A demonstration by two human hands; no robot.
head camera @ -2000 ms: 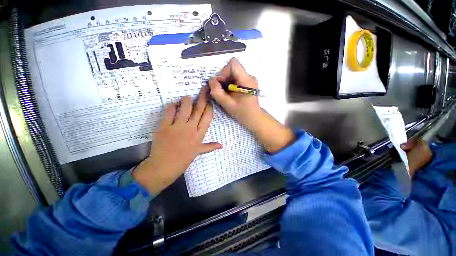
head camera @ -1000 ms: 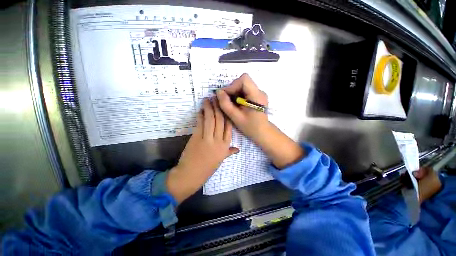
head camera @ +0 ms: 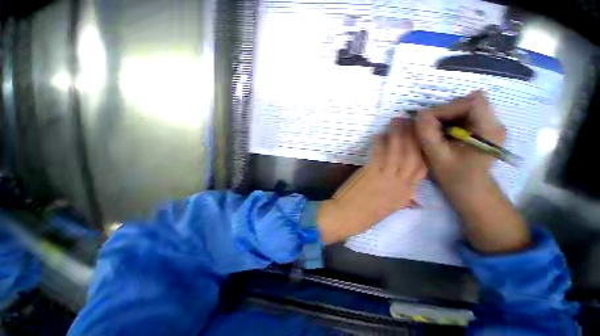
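Observation:
The picture is blurred. My right hand (head camera: 460, 141) holds a yellow-and-black pen (head camera: 480, 143), its tip end at the left part of the record form (head camera: 408, 230). My left hand (head camera: 381, 177) lies flat on the form, fingers beside my right hand, with nothing in it. The form lies on a clipboard with a blue top edge (head camera: 431, 39) and a dark spring clip (head camera: 490, 56). A larger printed sheet (head camera: 296, 105) with a black part silhouette lies left of the clipboard. My hands hide part of the form.
A coiled metal strip (head camera: 233, 98) runs along the worktop left of the sheets, with a shiny steel surface (head camera: 151, 98) beyond it. A dark shape stands at the right edge. A rail (head camera: 349, 285) runs along the near edge. Blurred blue cloth shows at far left.
The view has swung left, so the papers and hands sit further right. The tape roll and the neighbour's hand are out of view. The pen is still in my right hand.

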